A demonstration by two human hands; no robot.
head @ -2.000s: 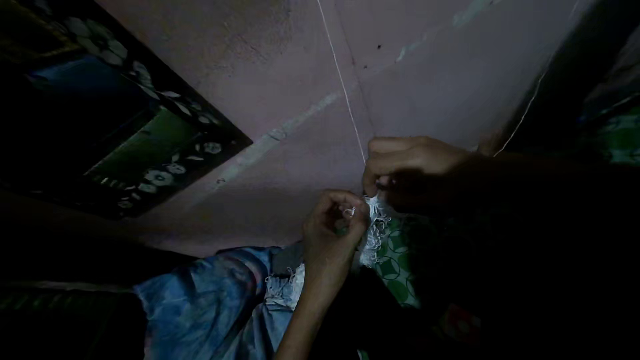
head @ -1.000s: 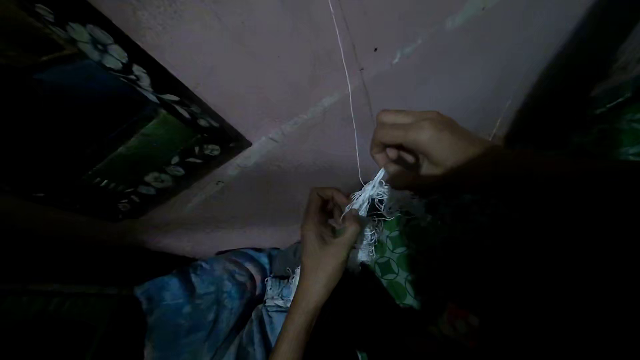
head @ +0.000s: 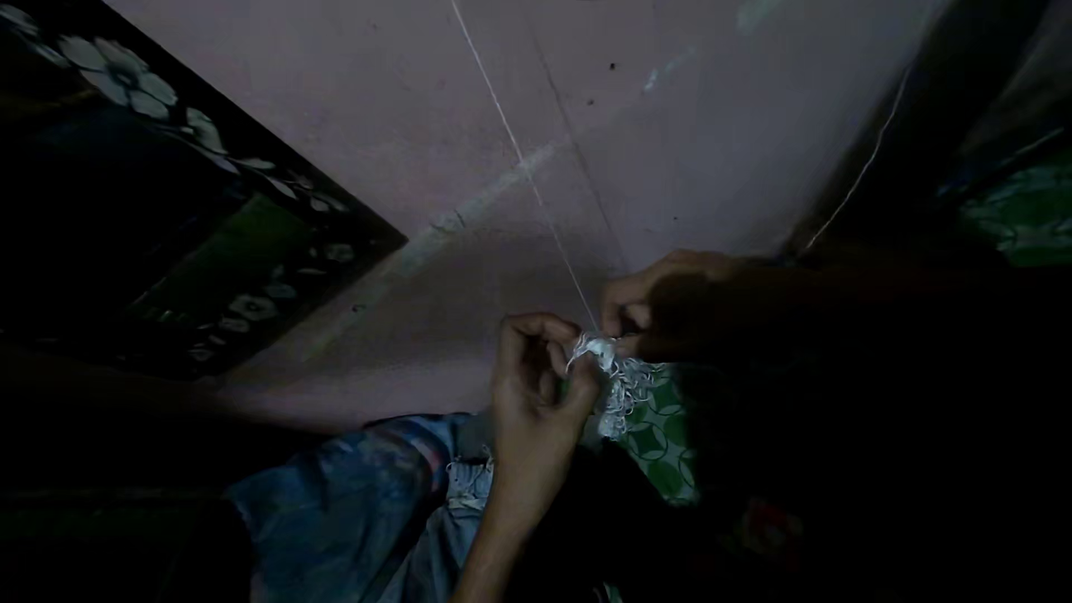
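Observation:
My left hand (head: pixel 540 394) pinches a bundle of white looped thread (head: pixel 624 394) between thumb and fingers, near the lower middle. Right beside it, my right hand (head: pixel 649 306) has its fingers curled at the top of the bundle; its wrist and arm are lost in shadow, and what its fingertips grip is hard to make out. A taut white thread (head: pixel 536 188) runs from the top edge down to the bundle between both hands.
A pinkish wall (head: pixel 402 109) fills the upper middle. At the left is a dark panel with painted flowers (head: pixel 117 75). Blue cloth (head: pixel 352 494) lies below, and green patterned cloth (head: pixel 666 435) behind the bundle. Another thread (head: pixel 867 163) hangs at the right.
My right hand was raised above the bundle a second ago, with a white strand pulled up from it; now it is lower, close to my left hand. My left hand keeps hold of the bundle.

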